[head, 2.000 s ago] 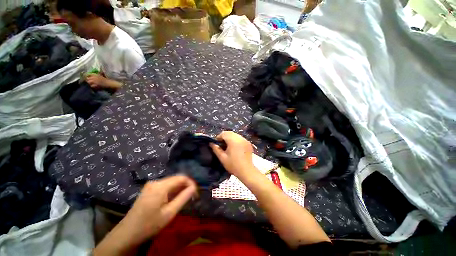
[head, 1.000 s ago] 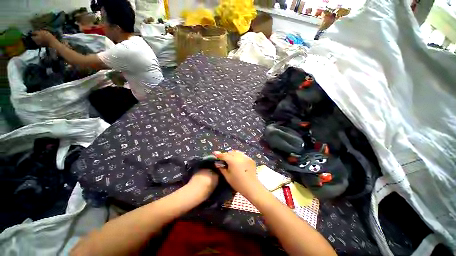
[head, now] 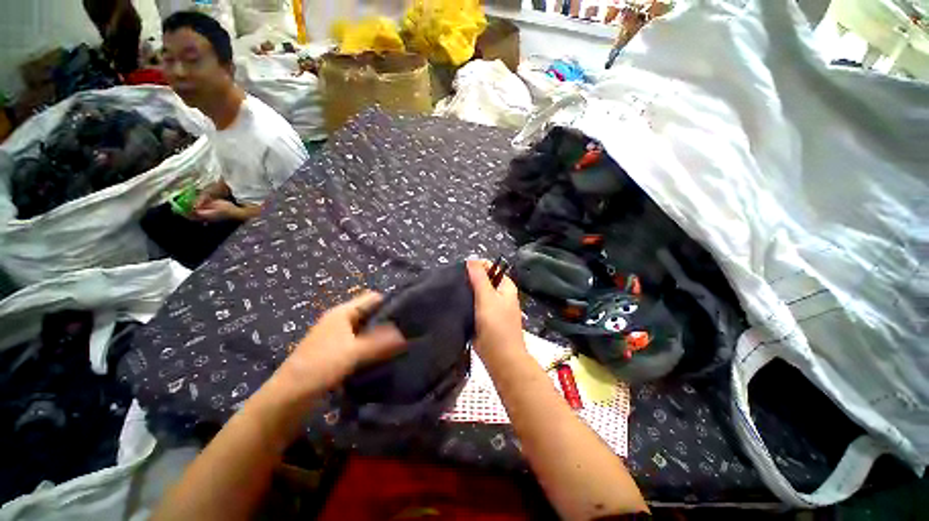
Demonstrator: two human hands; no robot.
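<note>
A dark plush bag (head: 423, 331) is held above the doodle-print cloth, near the table's front edge. No face shows on it, and I cannot tell if it is inside out. My right hand (head: 492, 305) grips its upper right edge, with a small dark two-pronged piece sticking up between the fingers. My left hand (head: 341, 344) is blurred at the bag's left side, its fingers bent against or just over the cloth; whether it grips is unclear.
A pile of dark bags (head: 570, 270), one with a cat-like face, lies at the right beside a big white sack (head: 754, 183). Printed paper (head: 606, 422) with a red bar (head: 569, 387) lies right of my right forearm. A coworker (head: 250, 137) sits across, at the left.
The bag is now raised and spread out as a fuller dark shape. My left hand, earlier at or in its opening, has moved back to the left. The coworker has turned this way.
</note>
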